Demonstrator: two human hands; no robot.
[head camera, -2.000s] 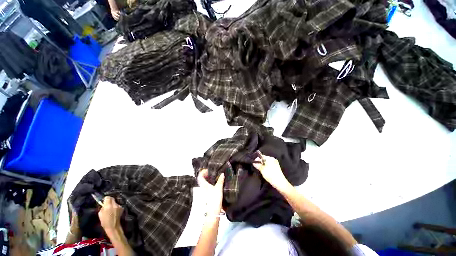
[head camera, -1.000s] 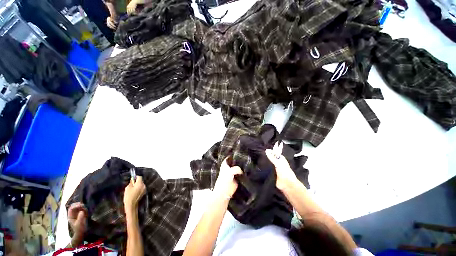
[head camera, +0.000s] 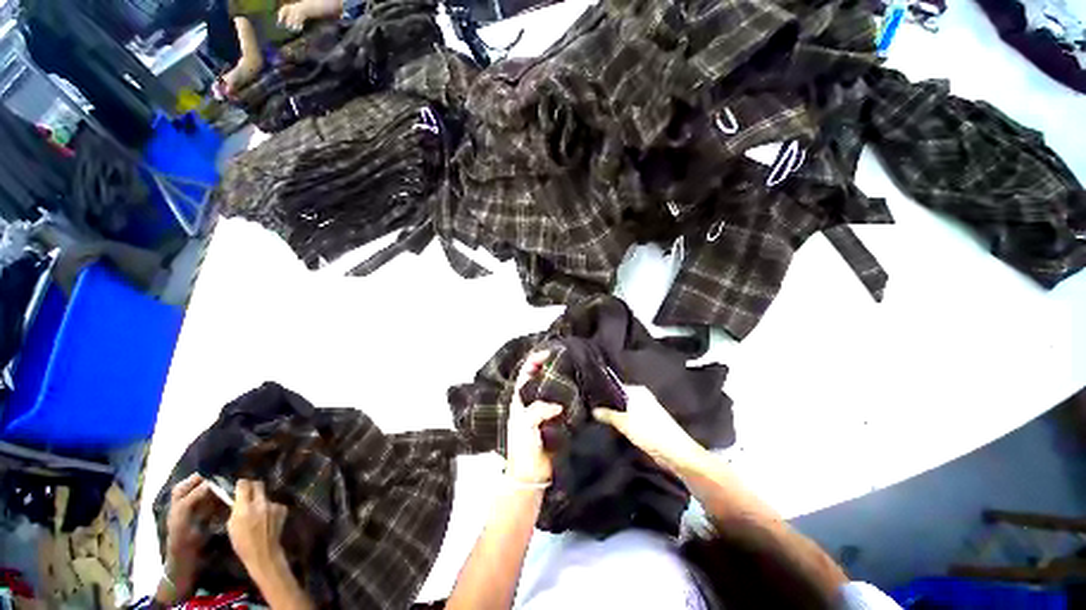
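Note:
A dark plaid garment (head camera: 485, 411) with smooth black lining (head camera: 691, 387) lies bunched on the white table in front of me. My left hand (head camera: 530, 435) is closed on a plaid fold at its middle. My right hand (head camera: 637, 419) is just to the right, its fingertips against the dark cloth. A small pale glint (head camera: 615, 379), seemingly the thread snips, shows at my right hand; most of it is hidden by fingers and cloth. Fine threads are too small to make out.
A large plaid garment heap (head camera: 560, 155) with white loops covers the table's far side, a pleated stack (head camera: 339, 173) at its left. At left, another person's hands (head camera: 232, 518) work on a plaid garment (head camera: 381, 500). A blue bin (head camera: 95, 358) stands beyond the table's left edge.
My left hand has turned, its fingers now higher on the fold. My right hand has moved down and left, closer to it. The black lining is spread to the right again.

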